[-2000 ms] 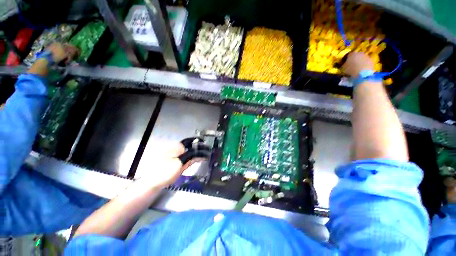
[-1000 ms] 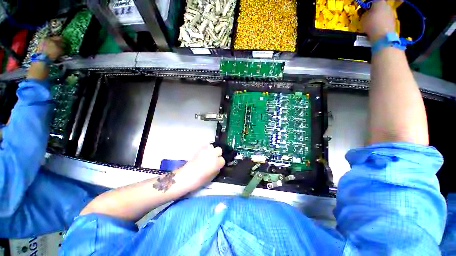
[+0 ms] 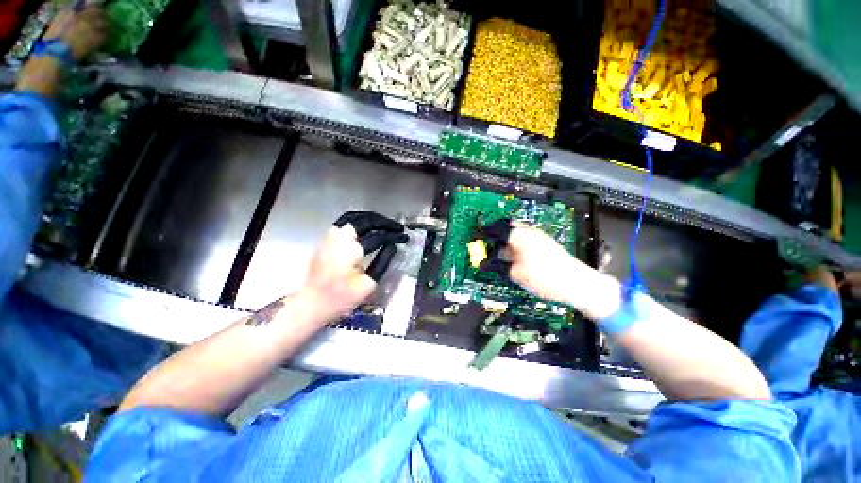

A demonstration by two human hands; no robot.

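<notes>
The green circuit board (image 3: 463, 217) lies in its black carrier (image 3: 591, 283) on the conveyor. My right hand (image 3: 529, 257), with black finger coverings and a light blue wrist strap, is over the middle of the board. Its fingers are on a yellow block component (image 3: 478, 252) at the board. My left hand (image 3: 347, 264), also with black finger coverings, is left of the carrier above the metal plate. Its fingers are apart, and I see nothing in it.
A narrow green strip board (image 3: 491, 153) lies at the carrier's far edge. Beyond the rail stand bins of off-white parts (image 3: 415, 55), small yellow parts (image 3: 513, 75) and large yellow blocks (image 3: 658, 71). A blue cord (image 3: 644, 208) hangs to my right wrist. Neighbouring workers' arms show at both sides.
My right hand has come from the large yellow bin down to the board, with a yellow block at its fingers. My left hand has moved from the carrier's near left corner to its left, fingers opened.
</notes>
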